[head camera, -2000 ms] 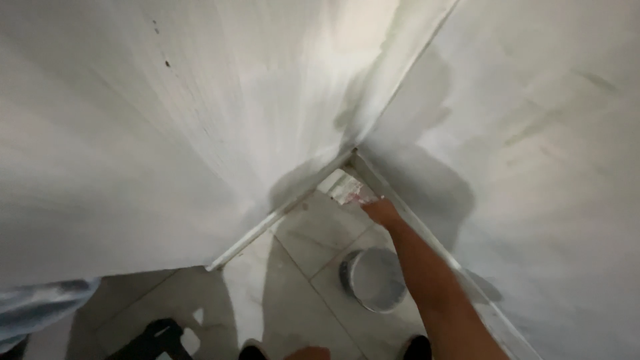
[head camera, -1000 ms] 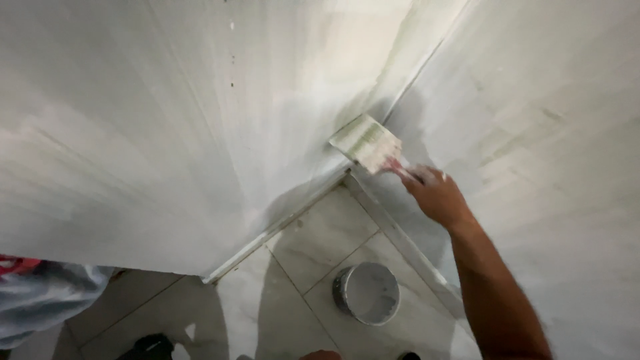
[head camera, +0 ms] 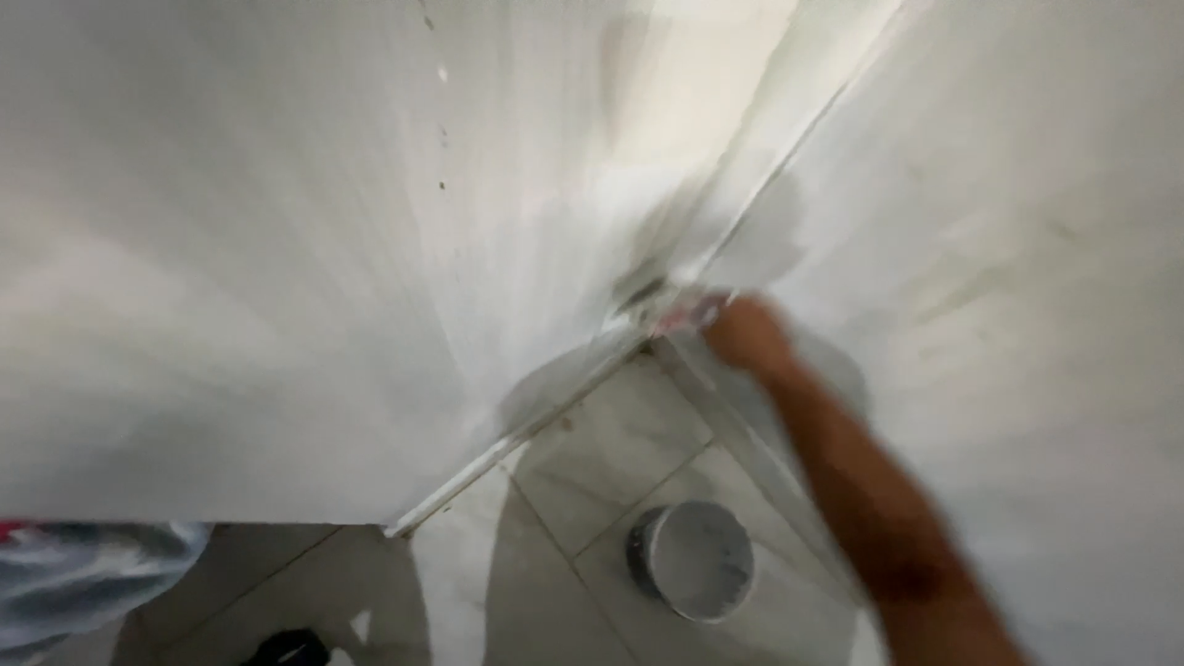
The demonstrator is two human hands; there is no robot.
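Observation:
My right hand [head camera: 745, 331] is shut on the handle of a wide flat paintbrush [head camera: 647, 305], blurred by motion. Its bristles touch the foot of the left wall [head camera: 324, 277], close to the inside corner where it meets the right wall [head camera: 1017, 277]. Streaks run over both pale walls. Below the hand, a round bucket [head camera: 701, 561] with pale grey liquid inside stands on the tiled floor. My left hand does not show.
Baseboards [head camera: 758, 453] edge the floor tiles [head camera: 601, 462] on both sides of the corner. At lower left, past the wall's end, lie a crumpled bluish plastic bag or sheet [head camera: 92, 573] and a dark object [head camera: 291, 647].
The right hand was low at the floor corner, then rose with the brush against the wall above it, and has now come down and left to the wall's foot.

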